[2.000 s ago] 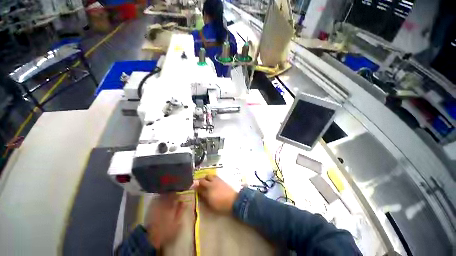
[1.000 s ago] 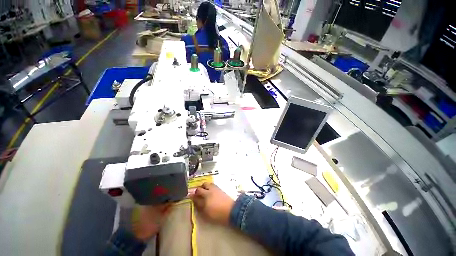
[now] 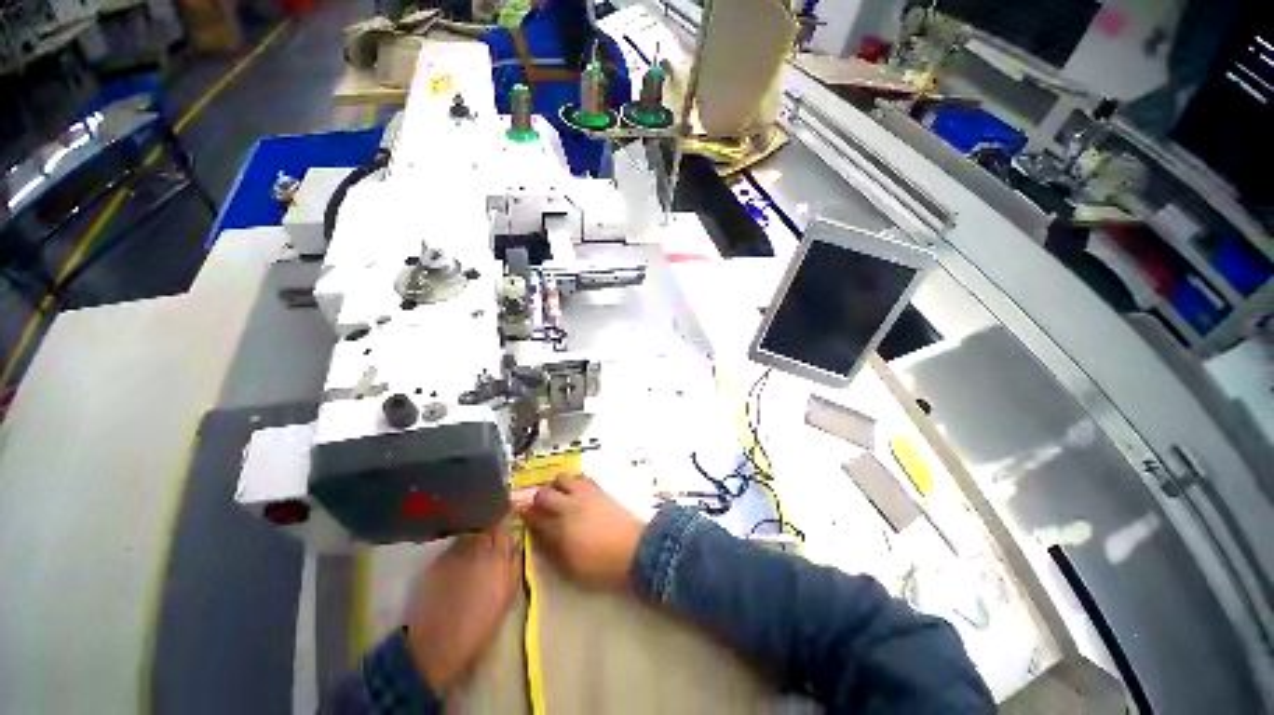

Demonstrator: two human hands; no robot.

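Note:
The beige workpiece (image 3: 601,657) lies in front of the sewing machine head (image 3: 408,482), with a yellow strip (image 3: 532,629) running lengthwise down it. My right hand (image 3: 584,534) holds the cloth's far edge beside the strip, at the yellow-edged clamp (image 3: 549,468). My left hand (image 3: 465,601) lies on the cloth left of the strip, its fingertips close to the machine head's lower edge. The needle area is hidden behind the head cover and my fingers.
A control screen (image 3: 841,300) stands at the right, with grey blocks (image 3: 877,492) and a yellow piece (image 3: 912,465) below it. Black cords (image 3: 727,482) lie right of the clamp. Thread cones (image 3: 592,95) stand behind the head. A person in blue (image 3: 538,84) is beyond the machine.
My left hand has come out from beside the machine head onto the cloth near the strip. My right hand stays at the clamp. The camera view has shifted, and the machine sits further left and higher.

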